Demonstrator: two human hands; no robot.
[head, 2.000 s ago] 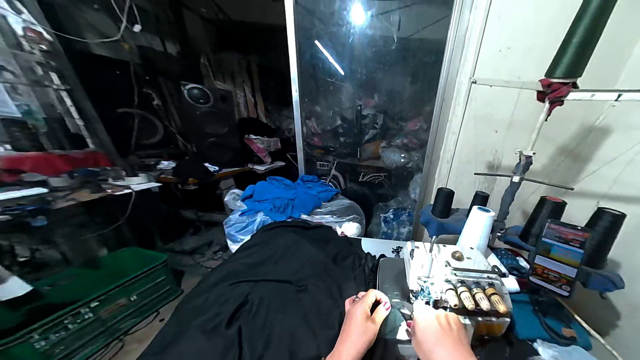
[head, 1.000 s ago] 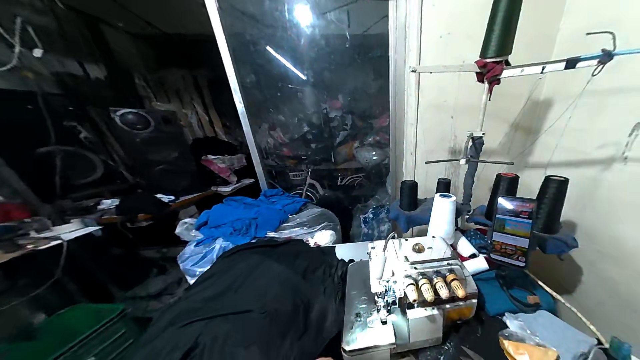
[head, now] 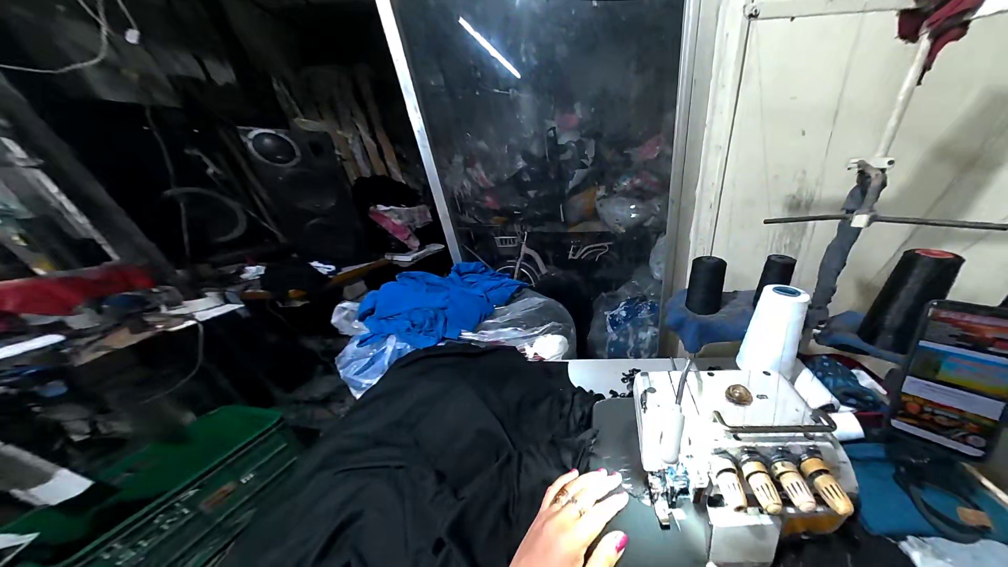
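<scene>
One hand shows at the bottom centre; its thumb lies on the right, so I take it as my left hand [head: 573,520]. Its fingers are spread, palm down, over the right edge of a black cloth [head: 441,457] and the metal bed plate of an overlock sewing machine [head: 740,409]. Nothing is gripped in it. Just right of the fingertips is the machine's presser foot [head: 663,504]. Tension dials [head: 760,480] line its front. My right hand is out of view. A white thread cone [head: 775,327] stands behind the machine.
Black thread cones [head: 705,285] stand at the back right near a propped phone [head: 949,378]. Blue cloth [head: 433,303] lies on plastic bags behind the black cloth. A green plastic crate [head: 189,488] is at lower left. Teal cloth [head: 882,480] lies right of the machine.
Two seconds ago both hands were together at the machine's front; one second ago neither showed. Now my left hand lies at the cloth's edge. The view has swung about.
</scene>
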